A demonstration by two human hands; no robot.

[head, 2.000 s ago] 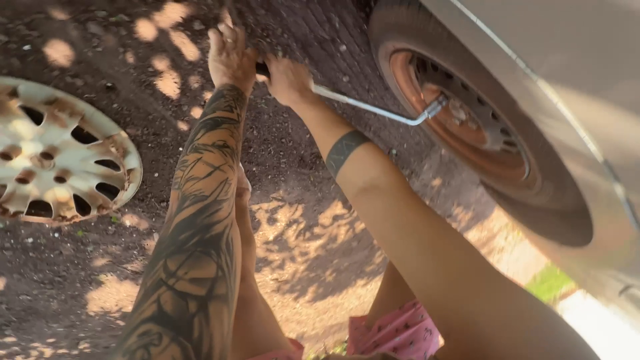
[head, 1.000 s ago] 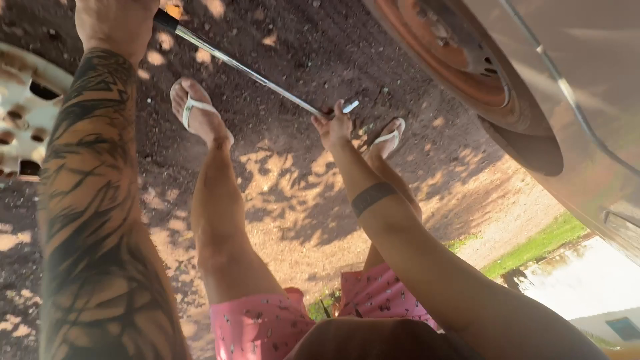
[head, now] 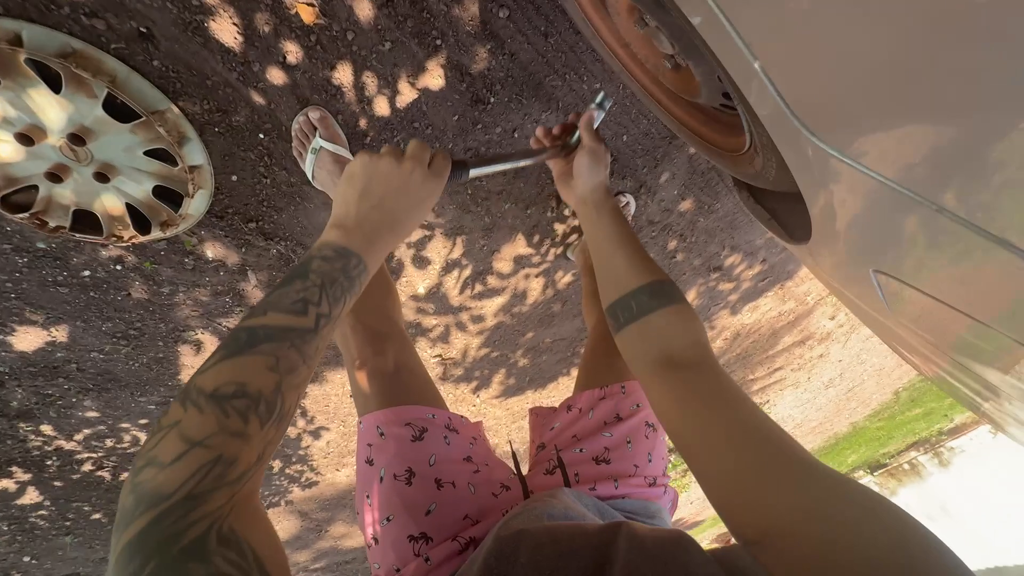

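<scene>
My left hand (head: 392, 192) is closed around the black grip of a metal lug wrench (head: 512, 162), held between my two hands above the ground. My right hand (head: 580, 160) holds the wrench near its bent socket end, which points up and away past my fingers. The socket is apart from the car wheel (head: 668, 72), a rusty steel rim in a dark tyre, at the upper right. Part of the grip is hidden inside my left hand.
A worn plastic hubcap (head: 100, 136) lies on the dirt at the left. The car's body panel (head: 896, 104) fills the right side. My feet in white flip-flops (head: 324, 152) stand apart on the ground. Grass (head: 896, 424) shows at the lower right.
Two seconds ago the wrench's socket end was at the wheel; now it is away from it, in front of me. My right hand has moved from beside my left hand to the socket end.
</scene>
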